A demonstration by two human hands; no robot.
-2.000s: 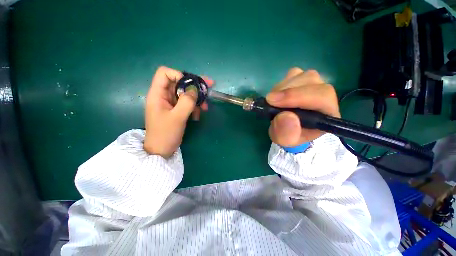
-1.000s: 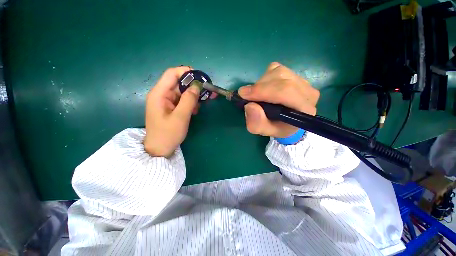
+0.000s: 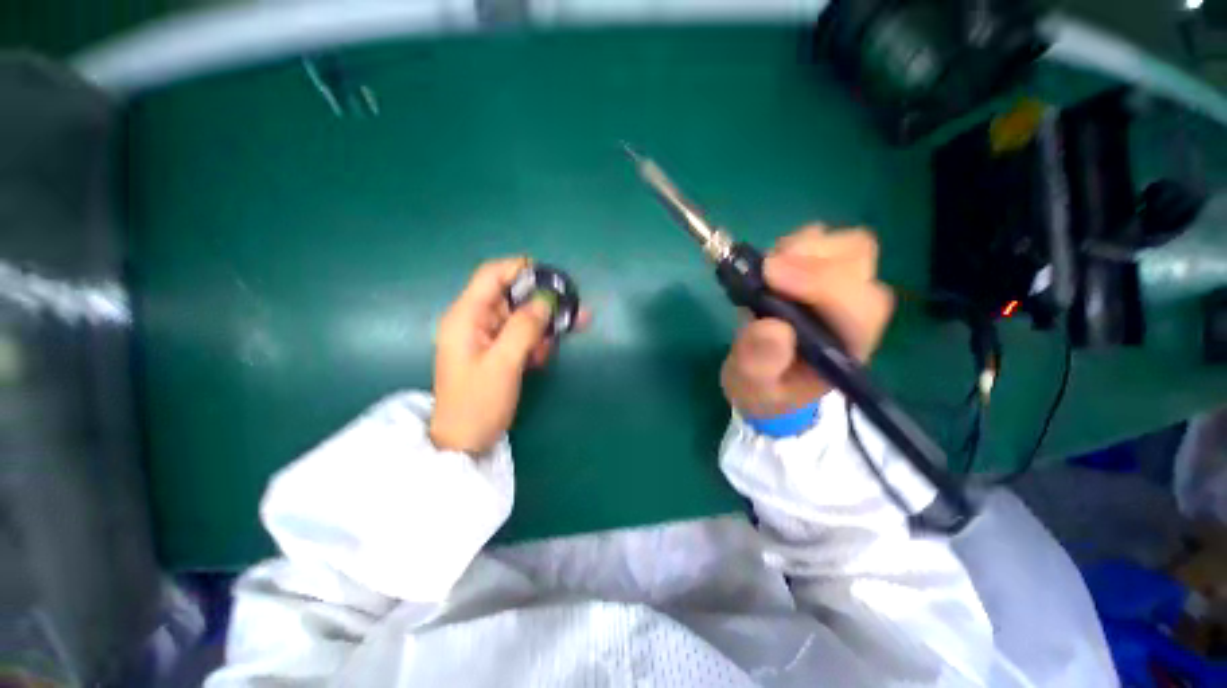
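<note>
My left hand [image 3: 487, 352] holds a small round black assembly [image 3: 553, 298] with silver-white patches between thumb and fingers above the green mat. The thumb covers part of its face. My right hand [image 3: 811, 323] grips the long black handle of a soldering iron [image 3: 861, 383]. The iron's metal collar and thin tip point up and to the left, away from the round assembly and not touching it. A blue band [image 3: 783, 419] is on my right wrist. The picture is somewhat blurred.
A black soldering station [image 3: 989, 222] with a small red light stands at the right, with cables beside it. A black round-centred fan-like unit [image 3: 928, 61] is at the far right edge. Clear plastic [image 3: 61, 282] is at the left. Small parts [image 3: 347, 92] lie at the upper left.
The iron tip has left the round assembly and swung up and away. My right hand has turned the iron more upright. The view has shifted, showing more of the bench's far edge.
</note>
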